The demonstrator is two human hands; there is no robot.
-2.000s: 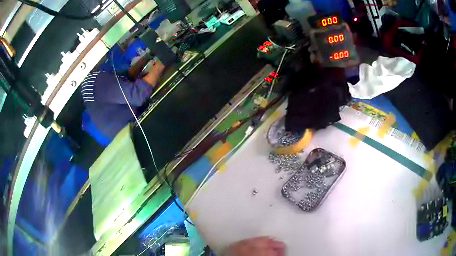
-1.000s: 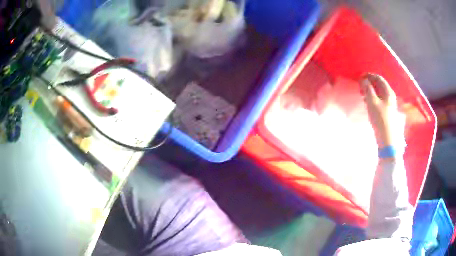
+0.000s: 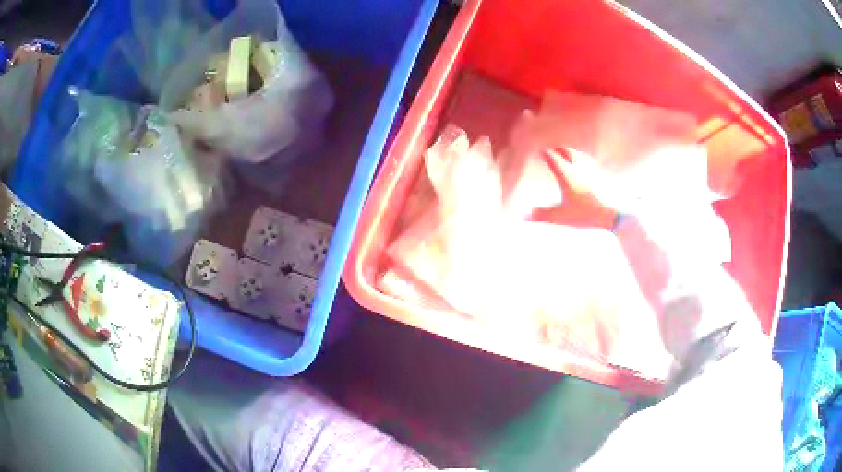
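My right hand [image 3: 591, 184] reaches into the red bin [image 3: 369, 277], among whitish plastic bags [image 3: 526, 267]. Strong glare washes out the hand and the bags, so I cannot tell whether the fingers grip a bag. A blue band shows faintly at the wrist, and a pale sleeve runs down to the lower right. My left hand is out of the picture.
A blue bin [image 3: 318, 304] stands left of the red one, with clear bags [image 3: 258, 111] and cream covers [image 3: 268, 235]. Red-handled pliers [image 3: 74, 295] lie on the table corner [image 3: 138, 323] at left. Another blue bin [image 3: 808, 323] is at lower right. Grey-purple cloth [image 3: 305, 433] shows below.
The view has swung from the worktable to the bins, then further right. My right hand, earlier raised near the red bin's far wall, is now lower among the bags.
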